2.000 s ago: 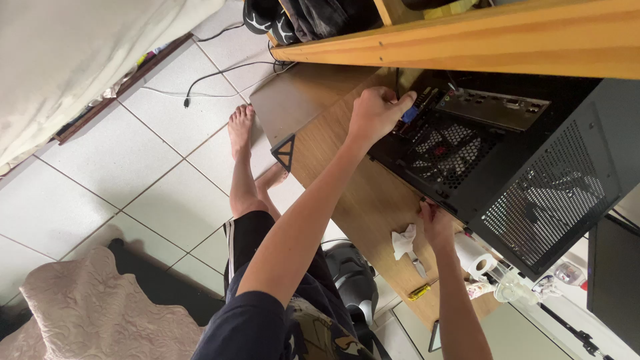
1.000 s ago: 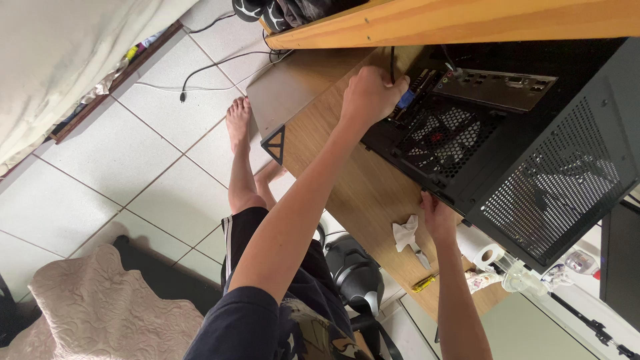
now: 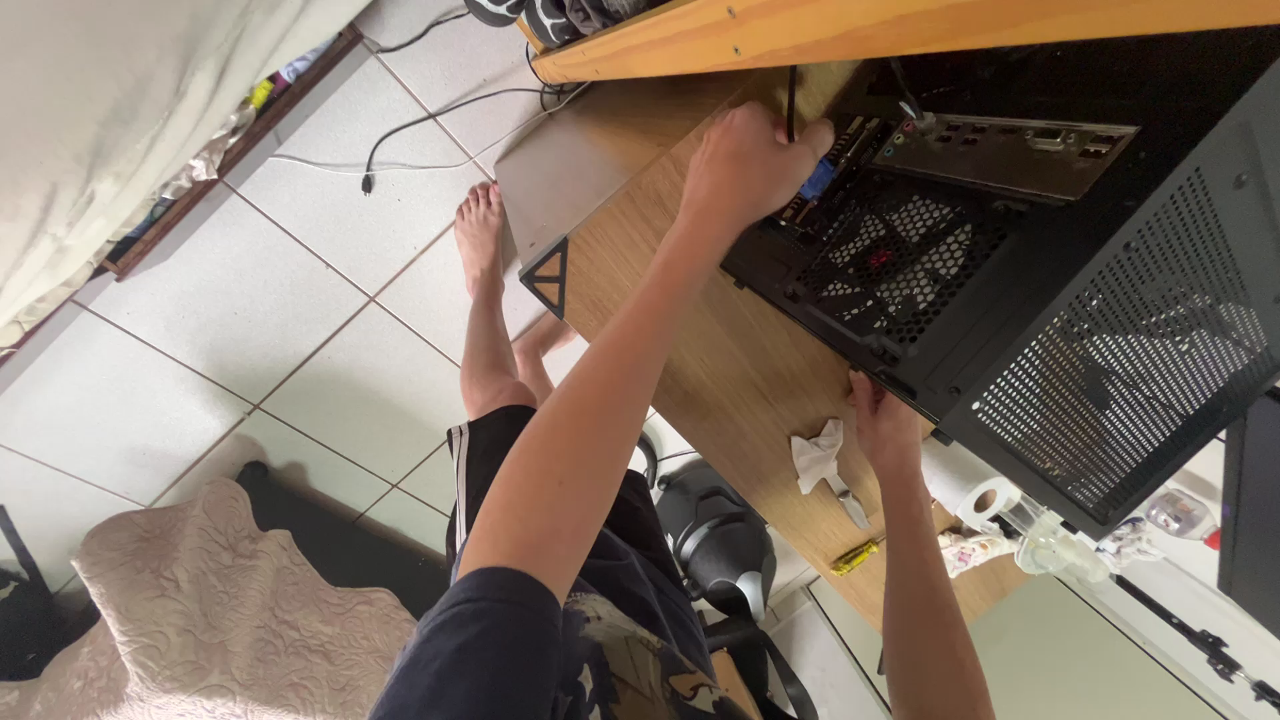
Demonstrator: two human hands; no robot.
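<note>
A black computer case [image 3: 925, 385] lies on a wooden desk, its rear with fan grille [image 3: 885, 258] and metal port plate [image 3: 1010, 155] facing up. My left hand [image 3: 750, 165] is closed around a blue cable connector [image 3: 818, 180] at the expansion slots; a black cable [image 3: 792, 100] rises from the fingers. Whether the connector is fully seated cannot be seen. My right hand [image 3: 885, 425] grips the near lower edge of the case, some fingers hidden. Beside it on the desk lie a crumpled white tissue [image 3: 818, 455], a knife-like metal tool [image 3: 853, 505] and a yellow-handled screwdriver [image 3: 853, 558].
An orange-toned wooden beam [image 3: 800, 35] crosses above the case. Another cable [image 3: 905, 90] reaches the port plate. A paper roll [image 3: 990, 500] and clear plastic items stand right of my right forearm. Loose cables [image 3: 367, 180] lie on the tiled floor near a bare foot [image 3: 480, 235].
</note>
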